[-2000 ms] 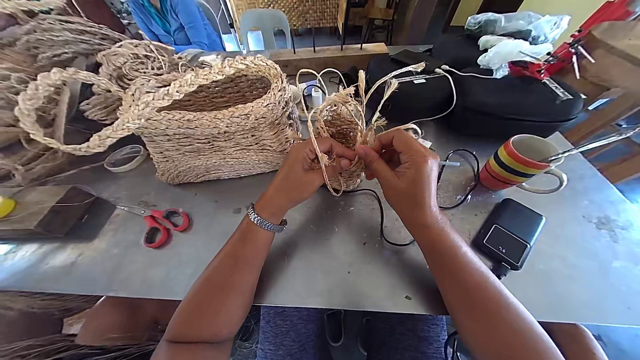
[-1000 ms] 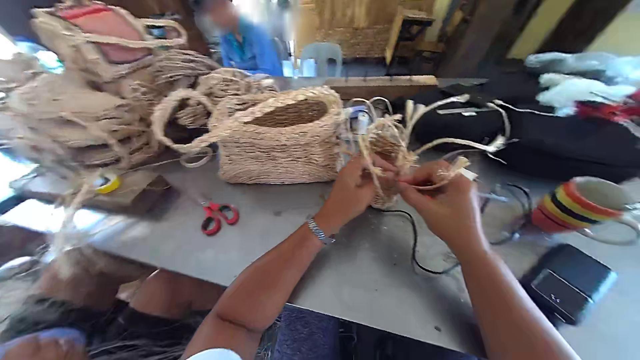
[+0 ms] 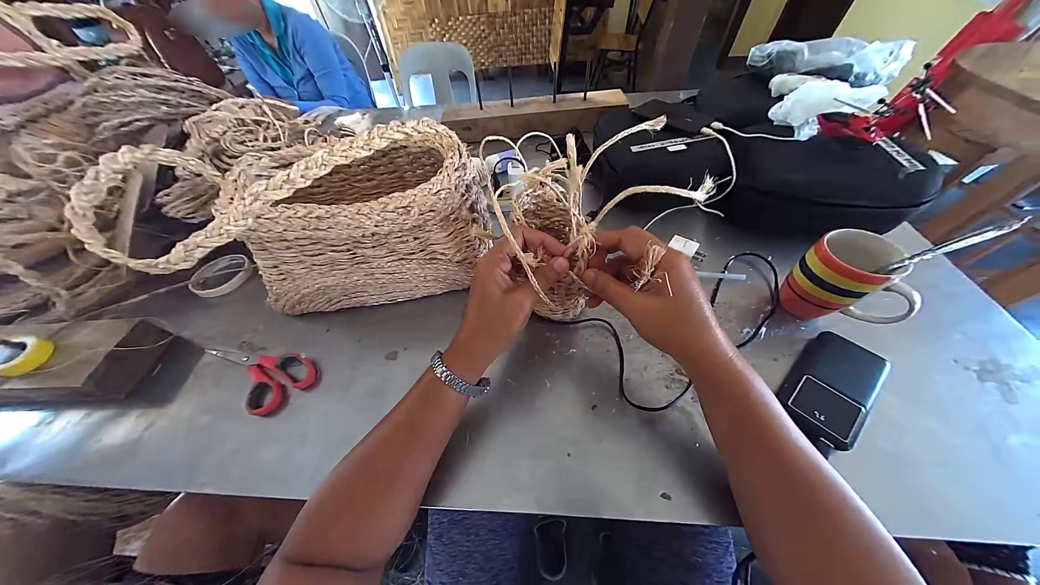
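A small woven fiber basket stands near the middle of the metal table, with several loose cord ends sticking up from its rim. My left hand pinches cord at the basket's near side. Close beside it, my right hand grips cord at the same spot, and a frayed end pokes out over its fingers. The fingertips of both hands nearly meet, partly hiding the knotting between them. To the left stands a larger rectangular woven bag with a braided handle.
Red-handled scissors and a tape roll lie left. A striped mug, a black power bank and a black cable are at right. Black cases sit behind. A person in blue is at the back left.
The loose cords have shifted; a long one that arched over to the right of my right hand one second ago now points up and right. The view has swung between frames.
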